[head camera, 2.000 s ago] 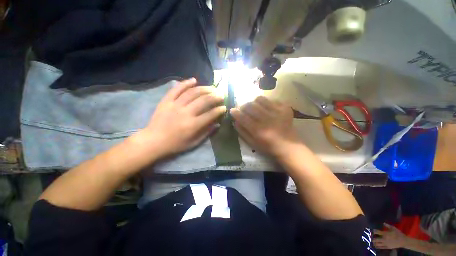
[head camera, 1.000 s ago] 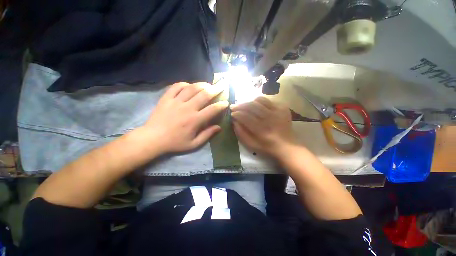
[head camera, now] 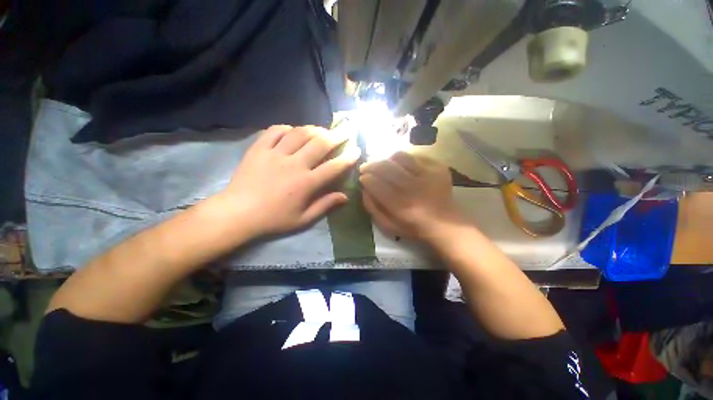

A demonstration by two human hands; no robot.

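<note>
An olive green strip [head camera: 352, 226] runs from the bright needle area down to the table's front edge. A light grey panel [head camera: 117, 187] lies to its left, and a black fabric panel [head camera: 188, 70] covers its upper part. My left hand [head camera: 291, 180] lies flat on the grey panel, fingertips at the green strip's left side. My right hand [head camera: 410, 191] rests with bent fingers at the strip's right side; whether it pinches the edge is unclear. The needle and presser foot are lost in the lamp glare [head camera: 375, 125].
The white sewing machine head [head camera: 625, 70] fills the upper right. Scissors [head camera: 510, 173] with red and orange-yellow handles lie right of my right hand. A blue tray [head camera: 641, 234] with a whitish strip [head camera: 618, 219] across it is at the far right. A red object [head camera: 637, 358] shows at the lower right.
The other person's hand at the lower right has gone from view. The grey panel has shifted slightly left. Both my hands stay near the needle, my left fingers closer to the strip.
</note>
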